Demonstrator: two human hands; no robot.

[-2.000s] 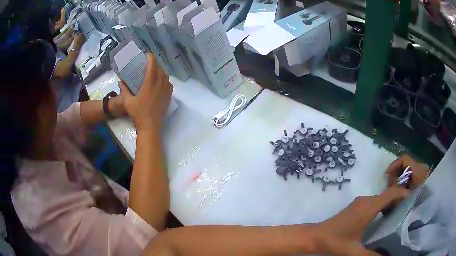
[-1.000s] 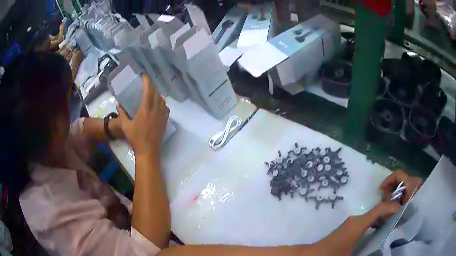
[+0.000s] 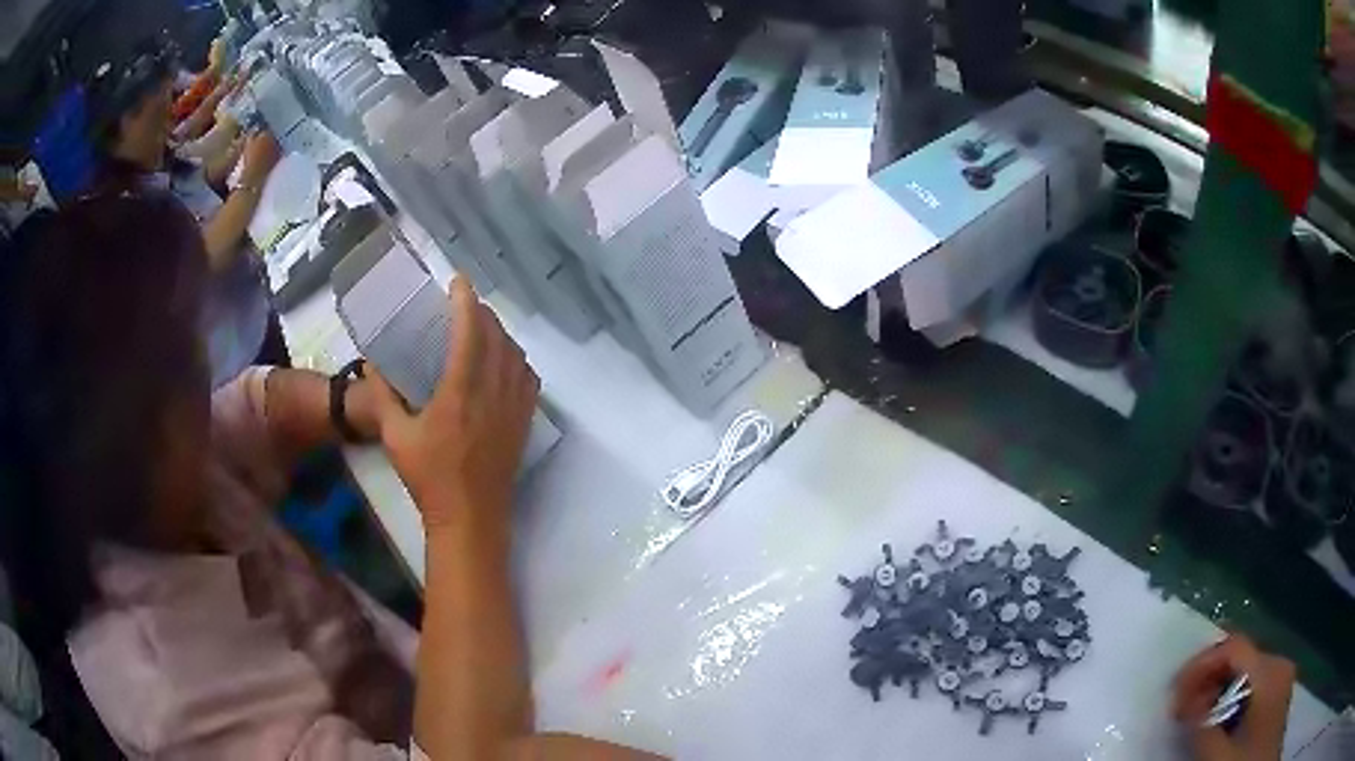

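Note:
My right hand, at the lower right edge and partly cut off, is closed on a small white looped cable bundle. My left hand is out of the picture; only a strip of forearm shows at the bottom edge. A pile of small dark branched pieces with pale round centres lies on the white table to the left of my right hand. Another white looped cable lies on the table farther back.
A person in a pink sleeve at the left holds a carton. Open upright cartons stand in a row behind. Tipped cartons and black cup-like parts lie beyond the table, near a green post.
The view has shifted, so the table things sit lower in the picture. My left hand and the crumpled white liner at the right have left view. My right hand still holds the cable.

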